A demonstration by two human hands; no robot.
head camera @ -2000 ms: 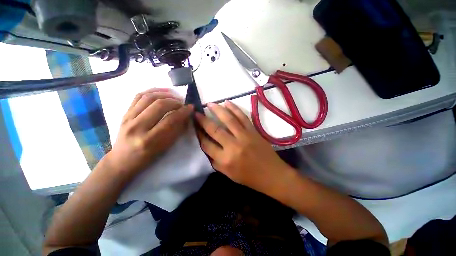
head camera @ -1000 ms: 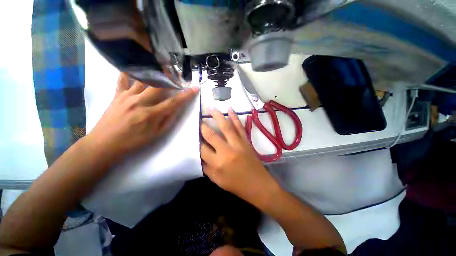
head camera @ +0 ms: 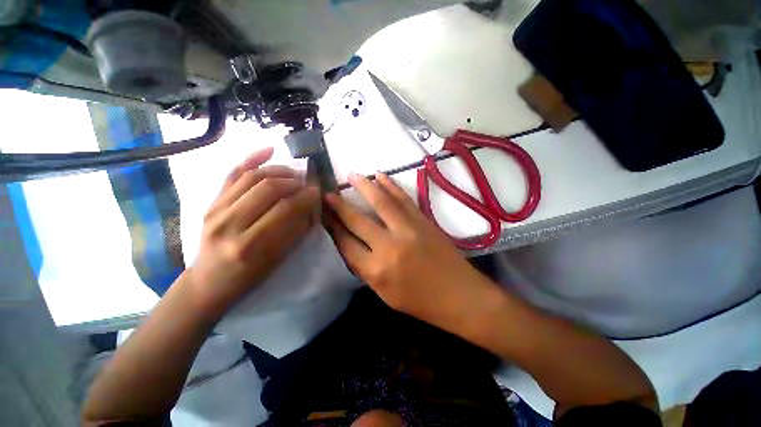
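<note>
A white cut piece [head camera: 288, 292] hangs over the table edge towards my lap, partly under my left hand. A dark narrow strip [head camera: 321, 171] runs from the presser foot area [head camera: 302, 125] down between my fingertips. My left hand [head camera: 259, 229] pinches the strip and the edge of the piece from the left. My right hand [head camera: 400, 246] lies on the right of the strip, its thumb and forefinger at the strip's edge and other fingers spread on the table. The needle tip is hidden by the machine parts.
Red-handled scissors [head camera: 484, 188] lie right of my right hand. A smartphone [head camera: 622, 83] and a small brown block [head camera: 546, 102] are farther right. Plaid fabric [head camera: 138, 200] lies at the left. The machine head [head camera: 138, 54] fills the top left. Grey-white pieces [head camera: 634, 267] hang below the table at right.
The view swung in towards the machine head and back. Against the oldest frame, my left hand's fingers are more bunched and raised at the strip; my right hand is nearly unchanged.
</note>
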